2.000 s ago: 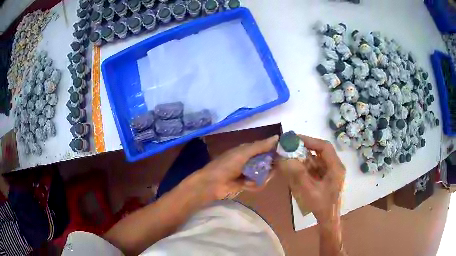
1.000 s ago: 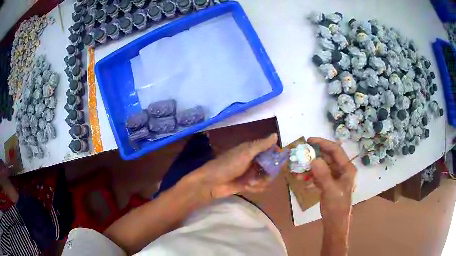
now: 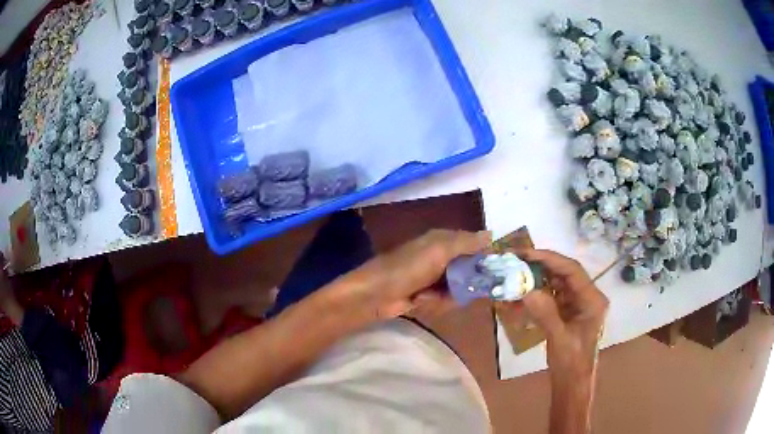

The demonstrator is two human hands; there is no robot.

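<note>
My left hand (image 3: 429, 273) is closed around a purple-grey body piece (image 3: 464, 278) at the lower centre. My right hand (image 3: 560, 298) holds a whitish head piece (image 3: 513, 276) with a dark green end towards my fingers. The head piece touches the end of the body piece. A thin stick (image 3: 617, 263) sticks out to the right from my right hand. A brown glue board (image 3: 519, 329) lies at the table edge, partly hidden behind my right hand.
A blue tray (image 3: 480, 127) with a white sheet holds several loose bodies (image 3: 283, 164). A large head-piece heap (image 3: 649, 144) lies at right. Rows of figurines (image 3: 204, 30) stand behind the tray and left of an orange strip (image 3: 166, 153). A person's striped sleeve (image 3: 32, 381) shows at lower left.
The head piece has moved from beside the body piece to against its end, and its dark end has turned towards my right fingers. The stick now shows more clearly.
</note>
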